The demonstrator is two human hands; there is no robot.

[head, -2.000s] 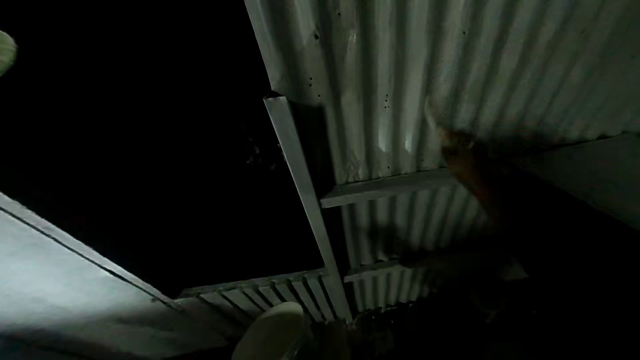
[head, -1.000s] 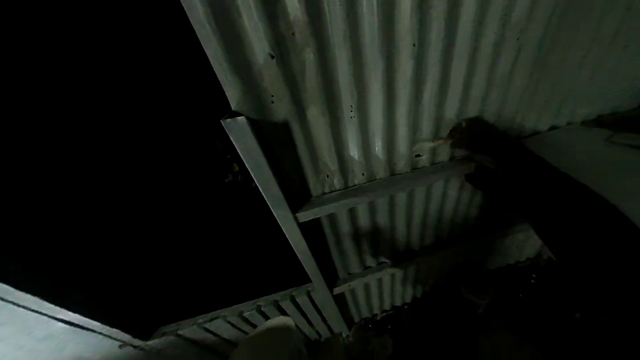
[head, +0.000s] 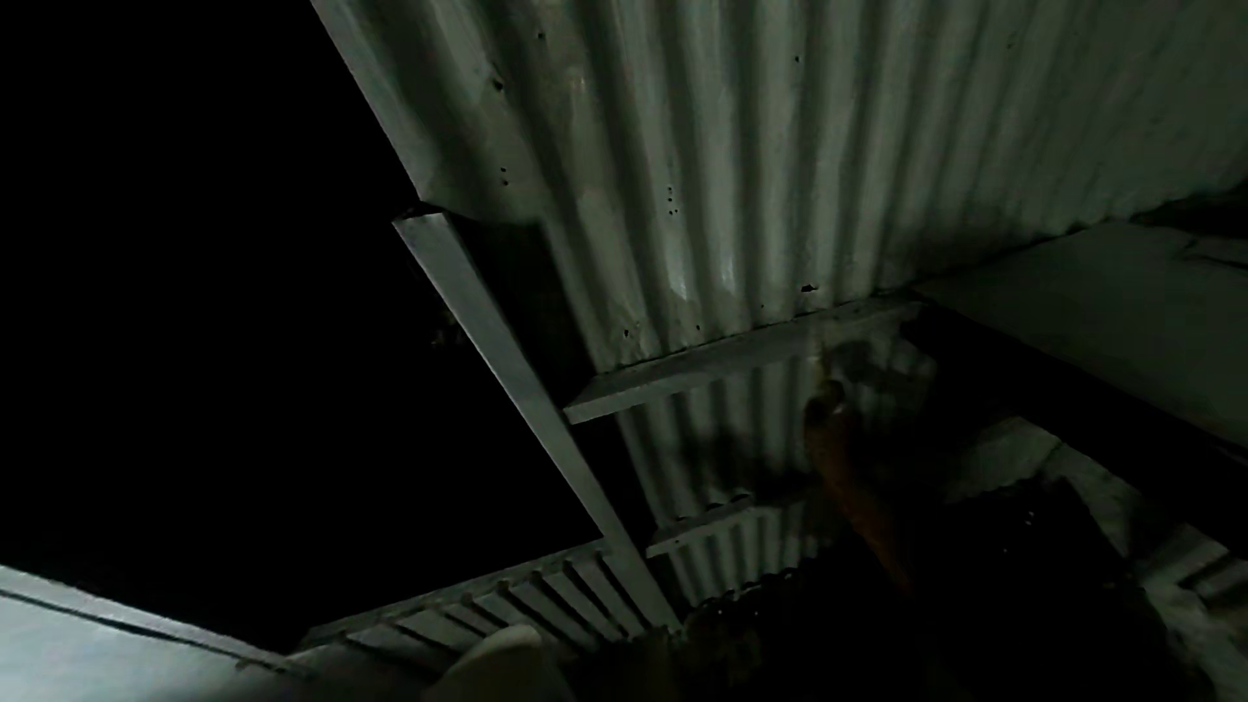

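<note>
My right hand (head: 829, 402) is dim and blurred in front of the corrugated metal sheet (head: 682, 146), just below a pale horizontal rail (head: 741, 356). A short pale streak (head: 819, 356) shows at its upper end; whether that is a finger or a thin thing in the hand cannot be told. The forearm runs down and right into shadow. My left hand does not show. At the bottom edge stands a pale rounded thing (head: 502, 663), perhaps a container, partly cut off by the frame.
A long pale post (head: 507, 361) crosses the rails and borders a black opening on the left. A lower rail (head: 702, 526) and short slats (head: 546, 595) lie beneath. On the right are a flat grey panel (head: 1102, 312) and a dark beam (head: 1063, 390).
My right hand was in front of the sheet above the upper rail, then near that rail's right end; now it is below the rail.
</note>
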